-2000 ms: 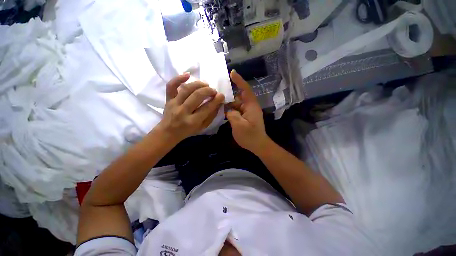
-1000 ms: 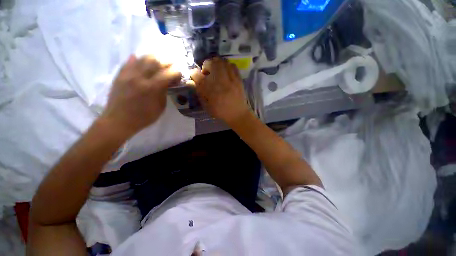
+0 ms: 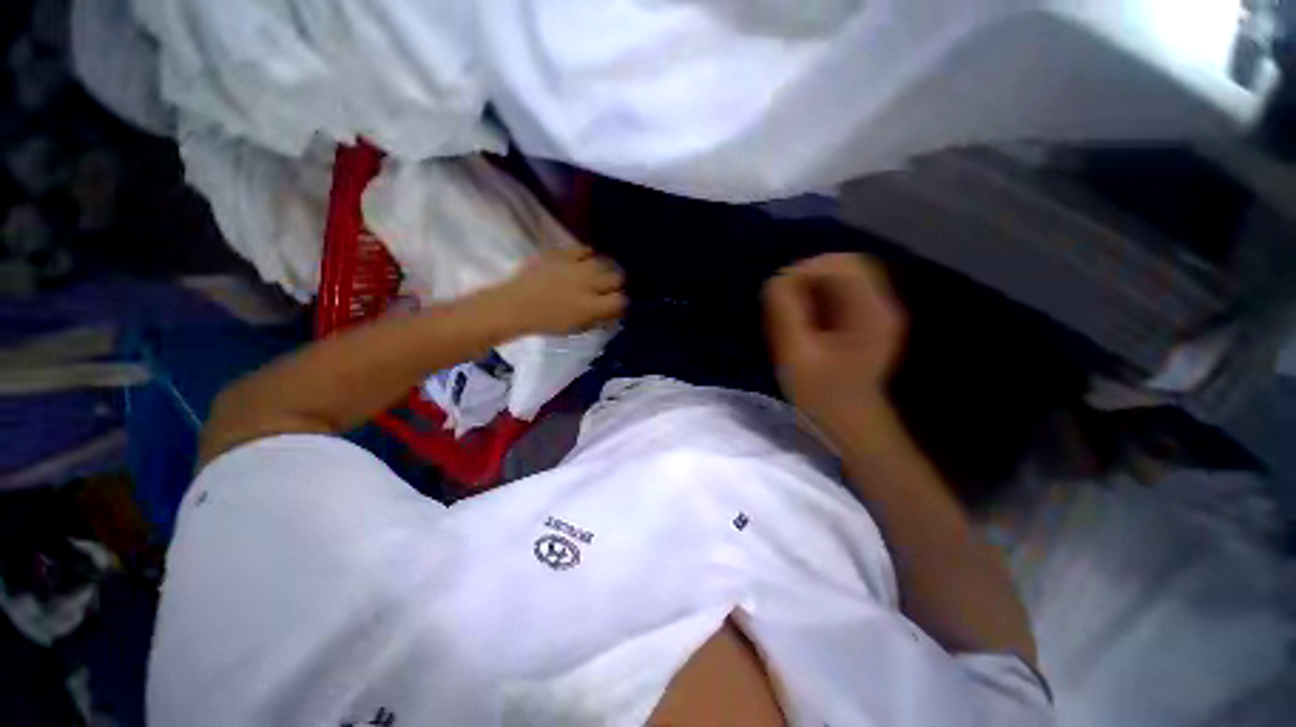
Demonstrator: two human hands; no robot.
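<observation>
My left hand (image 3: 566,291) is over the white cloth (image 3: 547,372) at the red basket, left of my lap. Its fingers are bent together; blur hides whether they grip the cloth. My right hand (image 3: 836,320) is raised over my dark lap, blurred, with its fingers curled in and nothing visible in it. The red basket (image 3: 341,263) holds white pieces and some small white and dark bits. A large white garment pile (image 3: 682,85) hangs over the table edge above both hands.
The grey table edge (image 3: 1023,256) runs down to the right. A bright machine light shows at the top right corner. White hanging pieces (image 3: 1165,597) are at the lower right. A blue bin (image 3: 164,426) stands on the floor at the left.
The view has swung left and down from the machine to the lap and basket. Both hands have left the needle area and moved apart, the left one to the basket.
</observation>
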